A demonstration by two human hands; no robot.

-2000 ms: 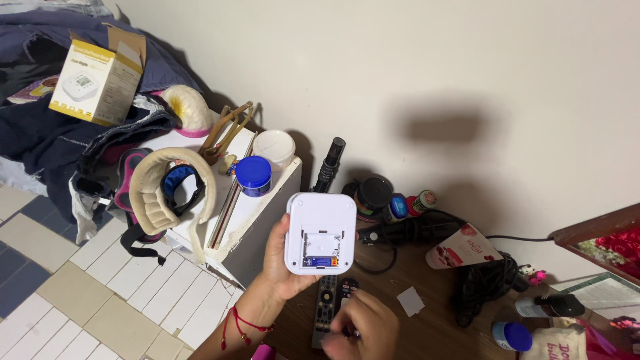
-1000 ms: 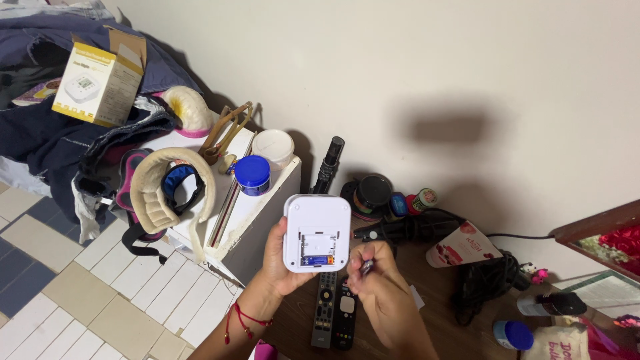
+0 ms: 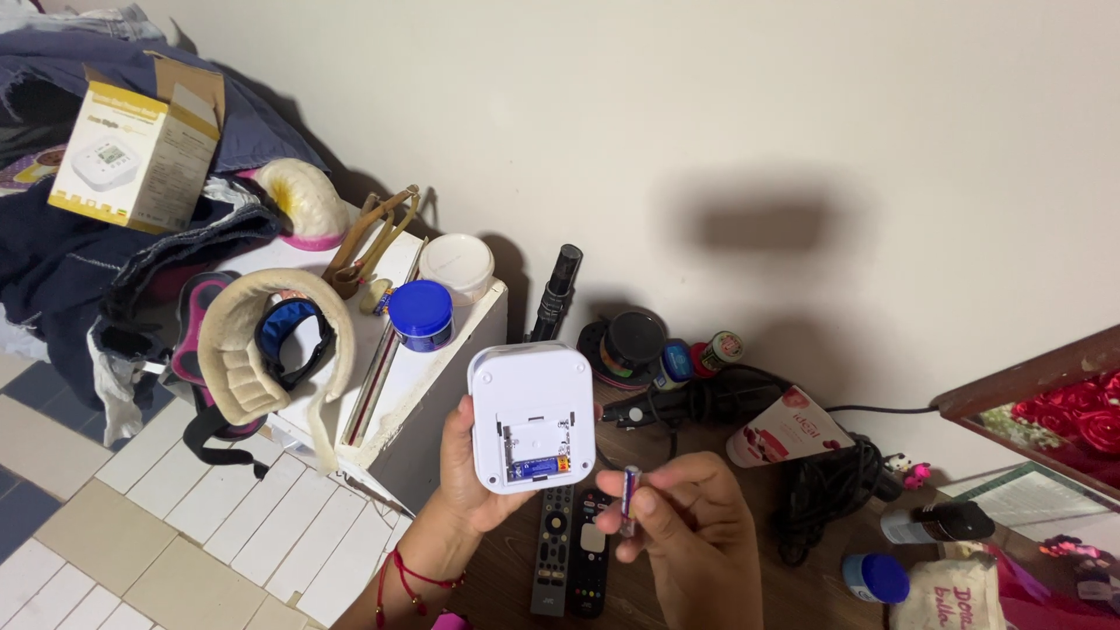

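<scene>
My left hand [image 3: 468, 472], with a red string bracelet at the wrist, holds a white blood pressure monitor [image 3: 532, 376] with its back toward me. Its battery compartment is uncovered, and one blue and orange battery [image 3: 539, 467] lies at the lower end; the slots above it show bare metal contacts. To the right of the monitor, my right hand [image 3: 691, 525] pinches a second battery [image 3: 629, 500] between thumb and fingers, held roughly upright and apart from the monitor. An opened yellow and white box [image 3: 109, 162] picturing such a monitor sits on clothes at the upper left.
Two remote controls [image 3: 553, 560] lie on the brown wooden table below the monitor. A white cabinet [image 3: 420, 385] at left carries a blue-lidded jar [image 3: 421, 315], a beige neck brace [image 3: 223, 350] and a wooden slingshot [image 3: 372, 236]. Black cables [image 3: 827, 499], jars and a paper cup [image 3: 787, 429] stand at right.
My right hand was low beside the remotes, then rose near the monitor's right edge. It now sits slightly lower with the battery plainly visible in its fingers. My left hand keeps holding the monitor.
</scene>
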